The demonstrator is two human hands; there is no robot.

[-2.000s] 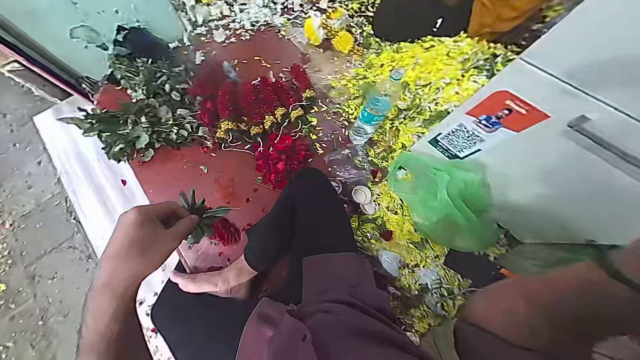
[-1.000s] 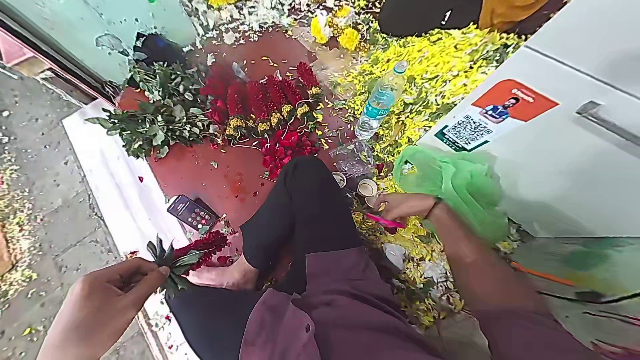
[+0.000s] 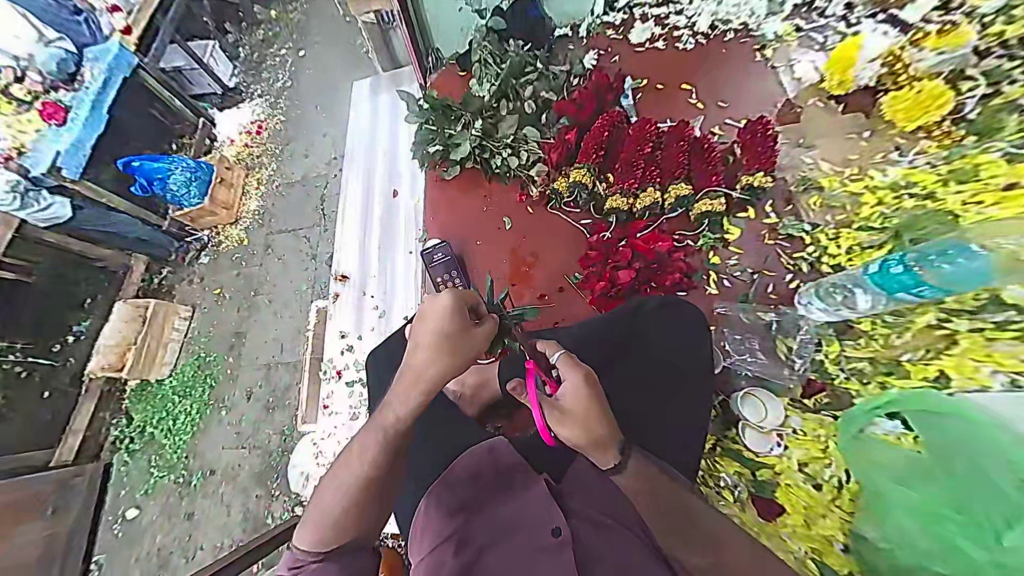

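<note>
My left hand [image 3: 452,334] pinches a flower bundle with green leaves [image 3: 508,316] above my lap. My right hand [image 3: 578,404] grips pink-handled scissors [image 3: 541,404], whose blades point up to the leaves; whether they touch is hard to tell. Behind my left hand a phone [image 3: 445,266] lies at the edge of the red floor. Several red flower bunches with yellow blooms [image 3: 672,160] lie in a row beyond my knees, above a heap of red petals [image 3: 636,264]. Leafy green stems [image 3: 496,112] are piled to their left.
At the right are a plastic bottle [image 3: 896,280], paper cups [image 3: 758,410], a green plastic bag [image 3: 928,480] and yellow petals [image 3: 808,472]. A white ledge [image 3: 372,176] runs along the left. Beyond the paved ground stand a wooden crate [image 3: 140,340] and a blue bag [image 3: 170,178].
My right hand has brought the pink scissors from beside the cups to the flower in my left hand, which has moved in above my lap. The view has swung left.
</note>
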